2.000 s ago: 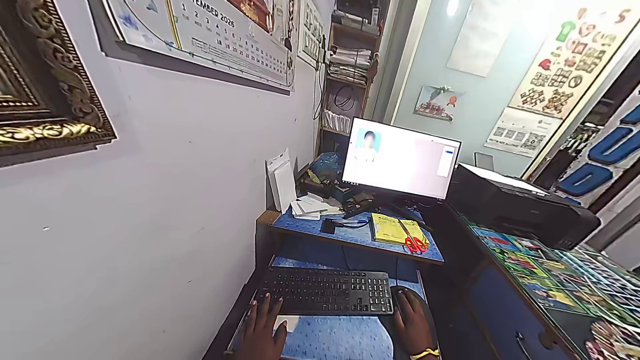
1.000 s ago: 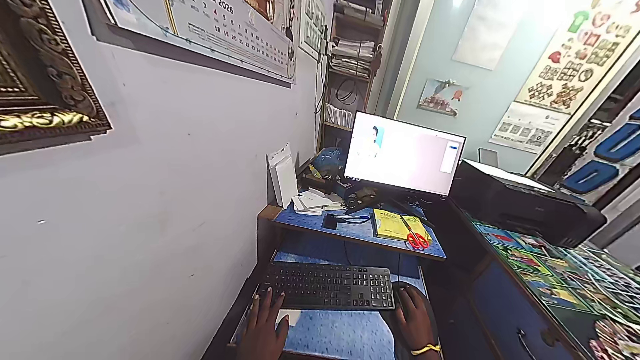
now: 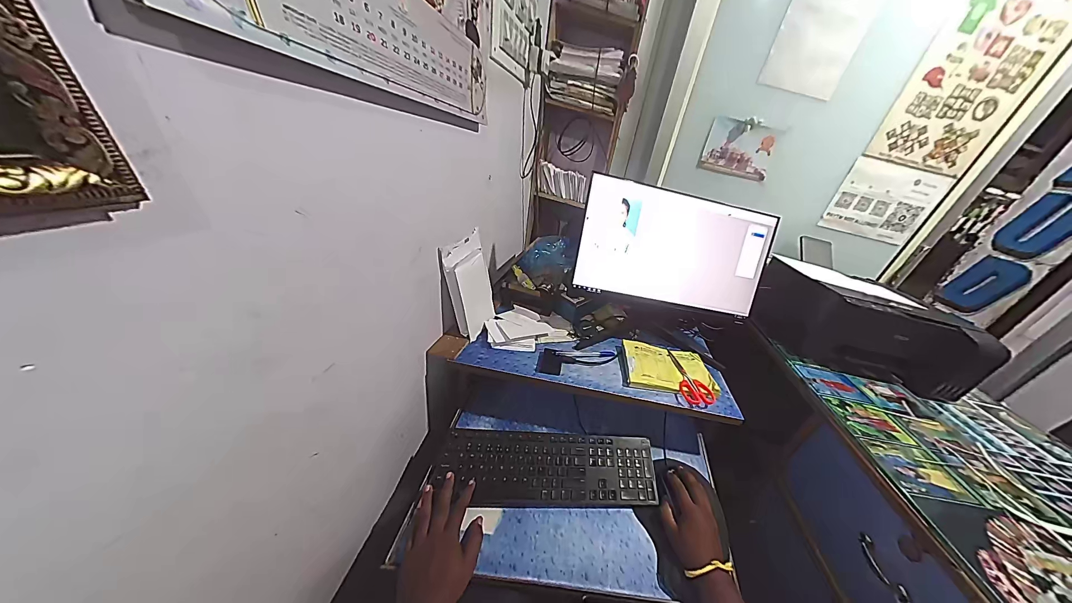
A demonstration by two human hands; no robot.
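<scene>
My left hand [image 3: 441, 536] rests with spread fingers at the lower left corner of a black keyboard [image 3: 544, 471], its fingertips on the keys. Under my right hand [image 3: 692, 517], which has a yellow band at the wrist, is a black computer mouse [image 3: 667, 467], mostly hidden by the fingers. Both stand on a blue keyboard tray [image 3: 569, 544]. Above and behind, a lit monitor [image 3: 670, 251] shows a small portrait picture and a panel on a pale screen. Red-handled scissors [image 3: 697, 390] lie on a yellow pad [image 3: 653, 366] on the desk shelf.
White papers [image 3: 517, 327], a pen and cables lie on the shelf's left part. A white box [image 3: 467, 289] leans by the wall. A black printer [image 3: 879, 322] stands on the right counter [image 3: 913, 444]. The wall [image 3: 251, 335] runs close on the left.
The portrait picture on the monitor has changed its look and place. My hands have stayed at the keyboard and the mouse.
</scene>
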